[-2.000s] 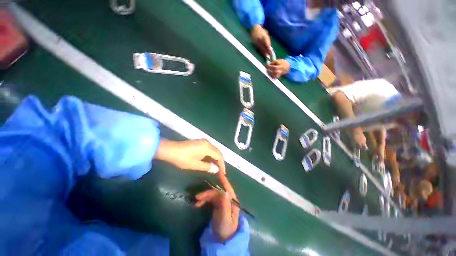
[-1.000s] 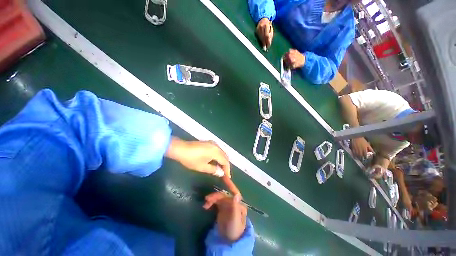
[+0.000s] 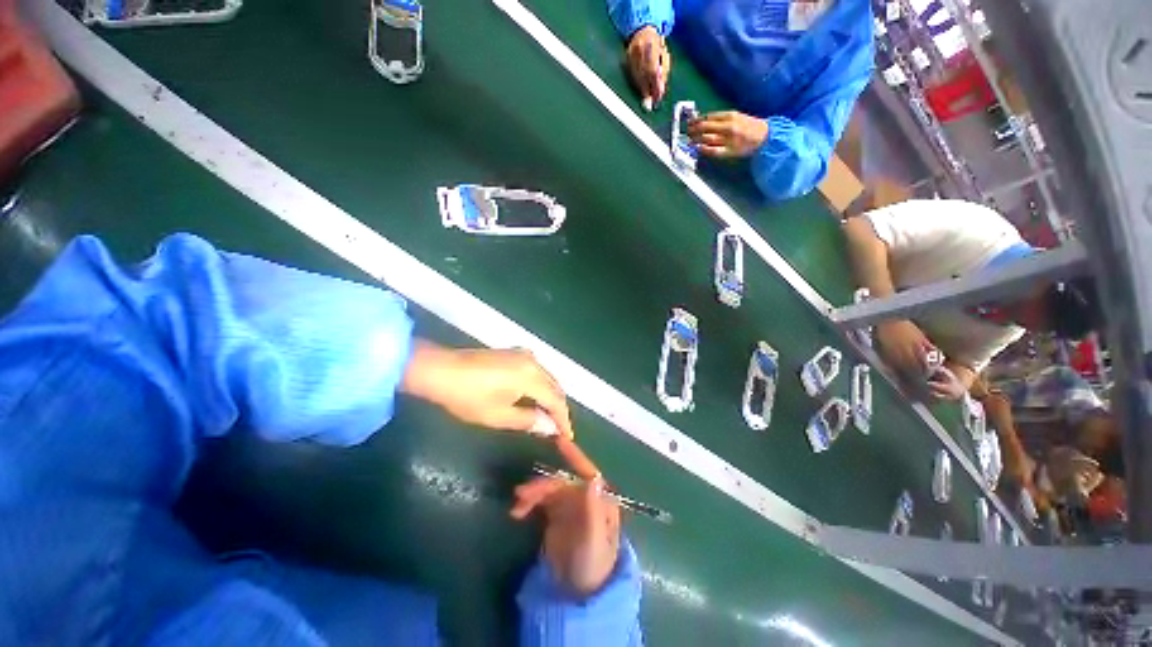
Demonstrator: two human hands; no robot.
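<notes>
My left hand point(image 3: 495, 389) reaches in from the left over the near green bench strip, its fingertips closed on a small whitish part point(image 3: 543, 423) that is hard to make out. My right hand point(image 3: 579, 525) comes up from below, its index finger touching the left fingertips. It holds slim tweezers point(image 3: 642, 508), lying across the hand and pointing out to the right. Whether the right fingertip also grips the small part cannot be told. The nearest frame unit point(image 3: 505, 211), white with a blue patch, lies on the green belt beyond the rail.
A white guide rail point(image 3: 366, 257) runs diagonally between bench and belt point(image 3: 581, 272). Several more frame units lie on the belt. A red-orange tray point(image 3: 32, 95) is at upper left. A person in blue handles a unit point(image 3: 684, 134) across the belt. A grey metal bar point(image 3: 973, 556) crosses at right.
The units have shifted along the belt, and another has entered at upper left. The tweezers' angle has changed slightly. The person opposite has moved a unit. My hands stay together.
</notes>
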